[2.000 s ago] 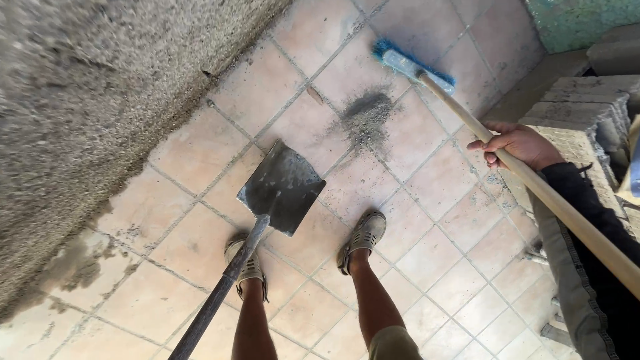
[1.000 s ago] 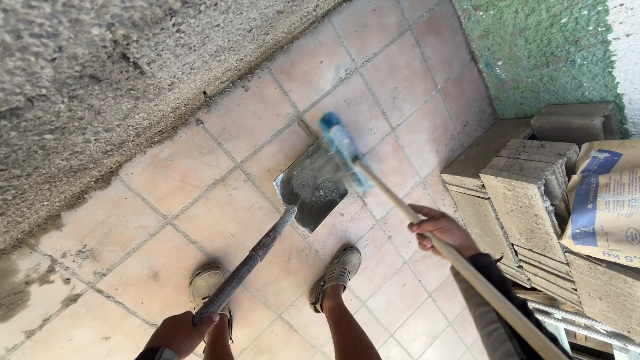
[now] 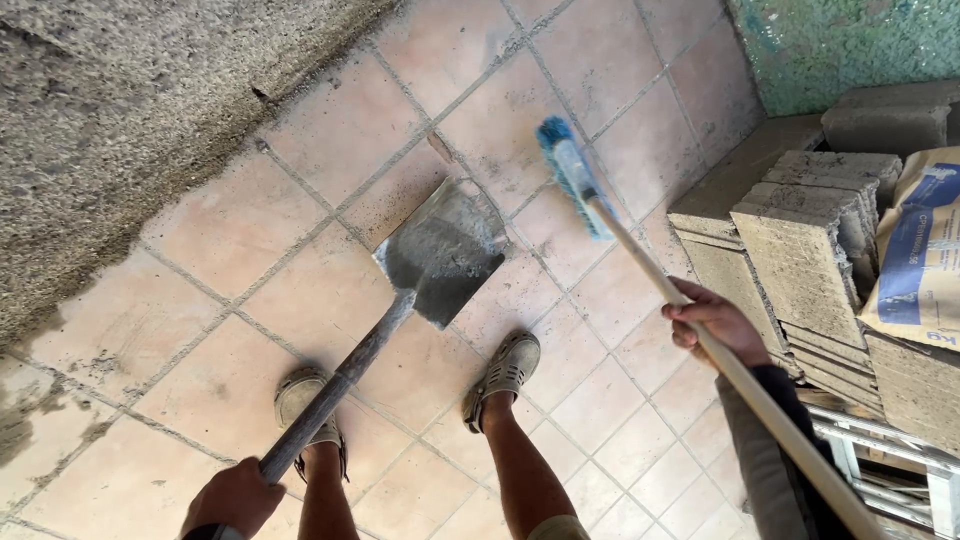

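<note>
My left hand (image 3: 234,498) grips the worn shaft of a flat metal shovel (image 3: 450,251) at the bottom left of the view. The shovel's square blade rests on the floor tiles, with grey powdery debris (image 3: 461,232) on it. My right hand (image 3: 716,319) is closed around the pale wooden handle of a broom (image 3: 577,176). The broom's blue-bristled head is to the right of the blade, apart from it and slightly blurred. Whether the bristles touch the tiles I cannot tell.
Both my feet, in clogs (image 3: 506,371), stand just below the blade. A rough concrete wall (image 3: 135,97) borders the upper left. At right are stacked concrete blocks (image 3: 799,247), a paper sack (image 3: 919,255), a metal ladder-like frame (image 3: 862,435) and a green wall (image 3: 847,52).
The debris pile that lay on the tiles two seconds ago is no longer there; grey material now lies on the blade. The broom head has moved off the blade to the right. My left hand came into view.
</note>
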